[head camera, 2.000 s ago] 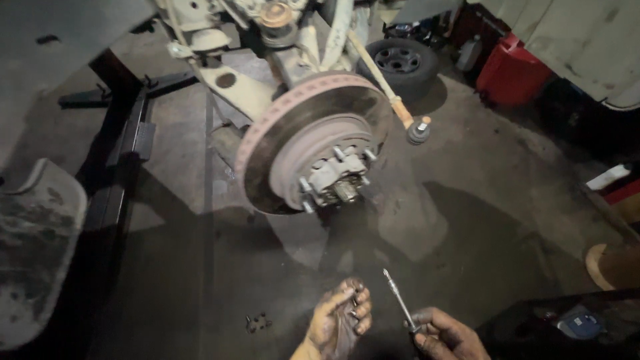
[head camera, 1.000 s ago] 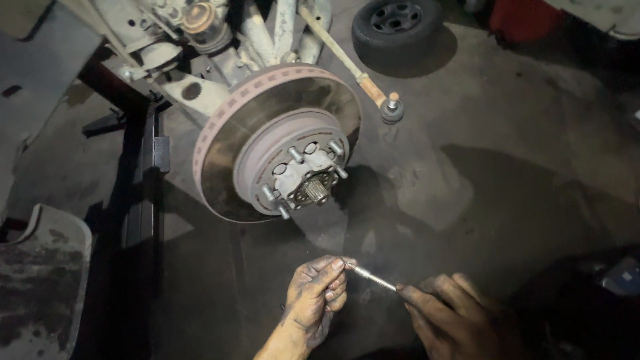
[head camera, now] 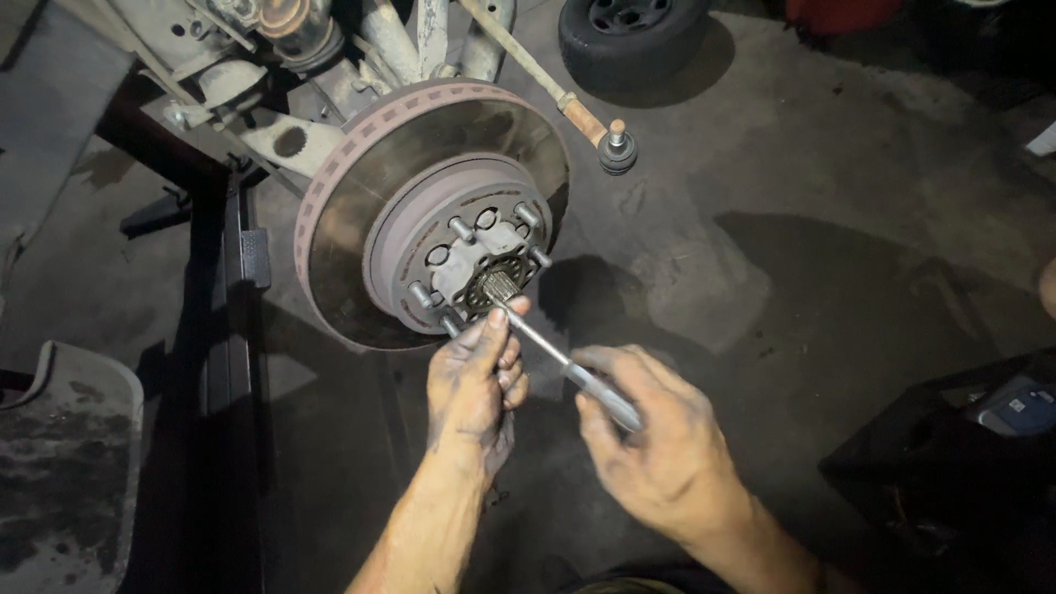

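A vented brake disc (head camera: pixel 330 239) with rusty edges surrounds a wheel hub (head camera: pixel 450 268) with several studs. From the hub's centre sticks a splined axle shaft end (head camera: pixel 500 286). My left hand (head camera: pixel 483 379) is just below it, thumb and fingers pinched at the tip of a slim metal screwdriver (head camera: pixel 540 340); whether a small part is between them is hidden. My right hand (head camera: pixel 656 429) holds the screwdriver's grey handle, its lower end covered by the palm. The tool's tip is at the hub's centre; contact with it cannot be told.
A tie rod end (head camera: pixel 617 150) juts out right of the disc. Suspension arms (head camera: pixel 289 140) lie behind it. A wheel with tyre (head camera: pixel 631 49) rests on the floor at the back. A dark lift post (head camera: pixel 235 371) stands left, and a dark box (head camera: pixel 932 429) is at the right.
Both hands have moved up to the hub with the screwdriver. Two seconds ago they were apart below the disc; one second ago the left fingers were at the tool's tip. The view has shifted.
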